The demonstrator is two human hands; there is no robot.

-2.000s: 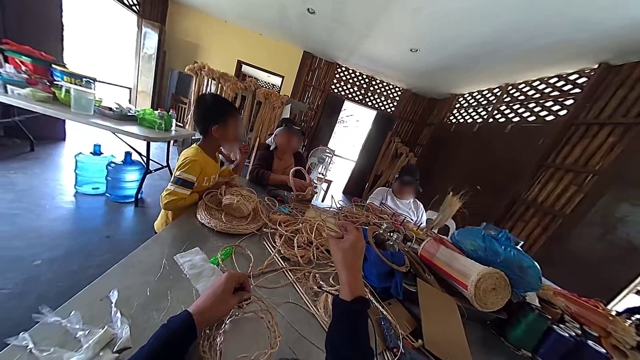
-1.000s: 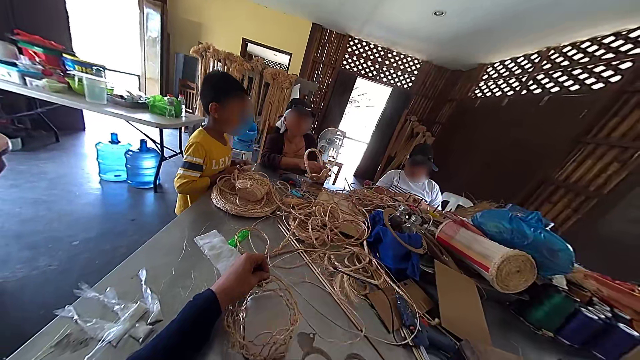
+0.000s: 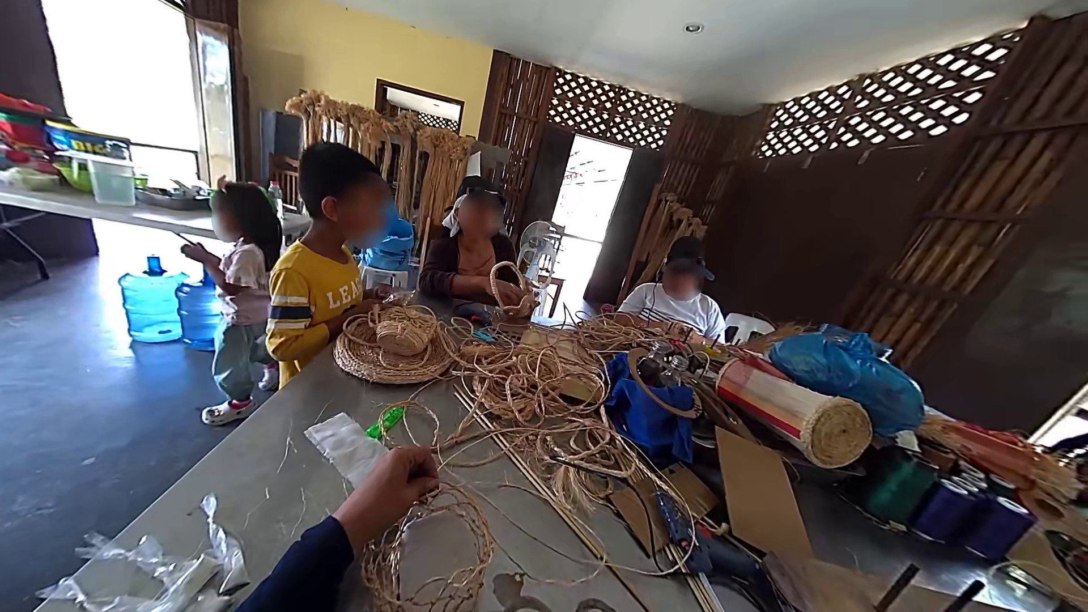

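Note:
My left hand [image 3: 393, 493] pinches a strand of natural-fibre cord at the top of an openwork ring of twisted cord [image 3: 476, 544], which rests on the grey table. My right hand is out of view. A white plastic packet [image 3: 347, 446] and a green plastic piece [image 3: 387, 422] lie just beyond my left hand. To their right spreads a tangled heap of braided cord [image 3: 544, 382], with long thin sticks [image 3: 531, 472] beside it. A woven fibre hat [image 3: 395, 344] sits at the table's left edge.
Clear plastic bags [image 3: 166, 569] lie near left. To the right are a blue glue gun [image 3: 714, 552], cardboard [image 3: 762, 493], a blue cloth [image 3: 650, 421], a woven roll [image 3: 795, 412] and thread spools [image 3: 943, 514]. Several people are around the table; a small person [image 3: 242, 297] stands at far left.
My right hand, raised over the cord heap two seconds ago, has left the view. My left hand stays at the cord ring. A small person has come into view at left.

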